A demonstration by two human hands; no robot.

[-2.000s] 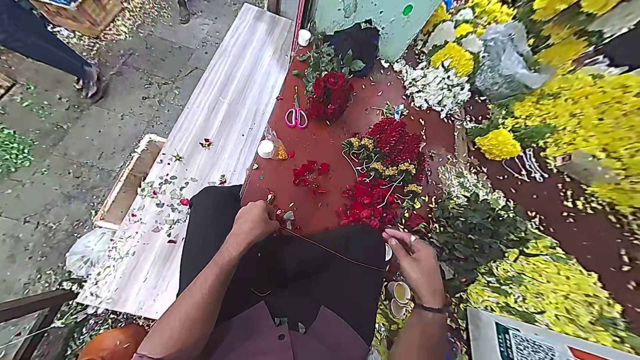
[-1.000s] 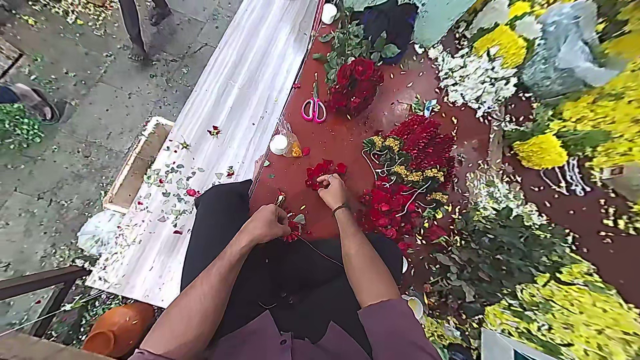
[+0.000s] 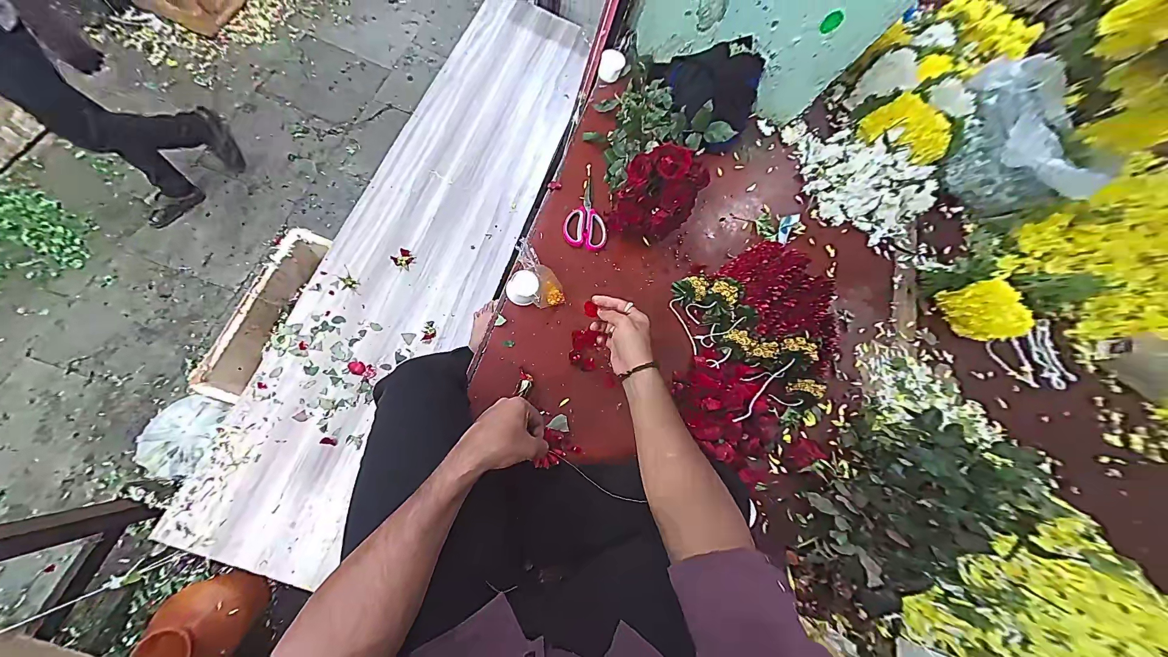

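Note:
My left hand (image 3: 507,432) is closed at the lap edge of the red table, with strung red petals (image 3: 550,451) at its fingertips and a thin thread (image 3: 598,490) trailing off toward my lap. Farther up, my right hand (image 3: 625,336) pinches a red petal (image 3: 591,308) just above a small pile of loose red petals (image 3: 587,351). To its right lie red garlands (image 3: 780,287) with yellow flower bands and white cords, beside a heap of red petals (image 3: 721,411). Pink-handled scissors (image 3: 585,224) lie beyond my hands, next to a bunch of red roses (image 3: 662,187).
A white-capped container (image 3: 524,287) and a small bag with orange bits stand near the table's left edge. White flowers (image 3: 862,182) and yellow flowers (image 3: 1068,255) fill the right. A pale board (image 3: 438,182) with scattered leaves runs along the left. A person (image 3: 137,128) walks at the upper left.
Two seconds ago my right hand was low at the right, drawing out the thread. It has since moved to the loose petals and lifted one. My left hand has stayed near the table's edge.

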